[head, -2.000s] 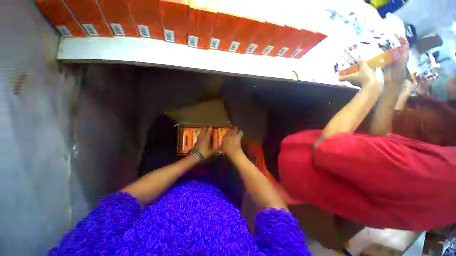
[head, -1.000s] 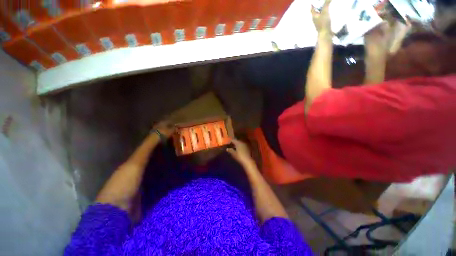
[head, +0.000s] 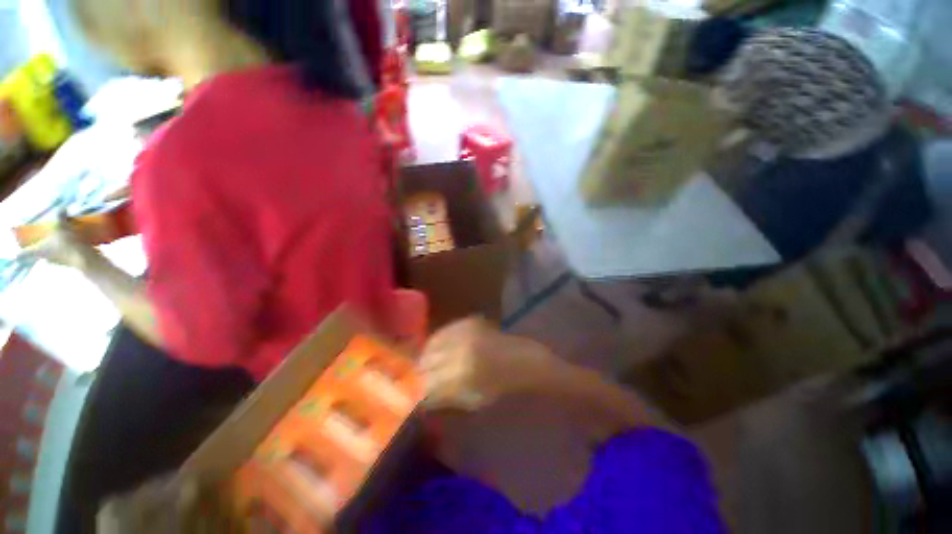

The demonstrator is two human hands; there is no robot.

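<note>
An open brown carton [head: 274,392] filled with orange boxes [head: 347,426] is tilted at the lower left, close in front of me. My right hand [head: 459,367] grips its far right end. My left hand [head: 157,505] is blurred and partly cut off at the bottom left, against the carton's near left end; its fingers cannot be made out.
A person in red [head: 266,219] sits just beyond the carton. A larger open carton [head: 459,273] holding boxes stands behind. A pale table [head: 626,245], a red stool [head: 486,156] and another person [head: 814,115] handling a brown carton [head: 652,146] are farther right. Flattened cartons [head: 752,334] lie on the floor.
The view has swung right, away from the bench. The filled carton has come up from my lap and looks larger and tilted. Both my hands have moved to its ends.
</note>
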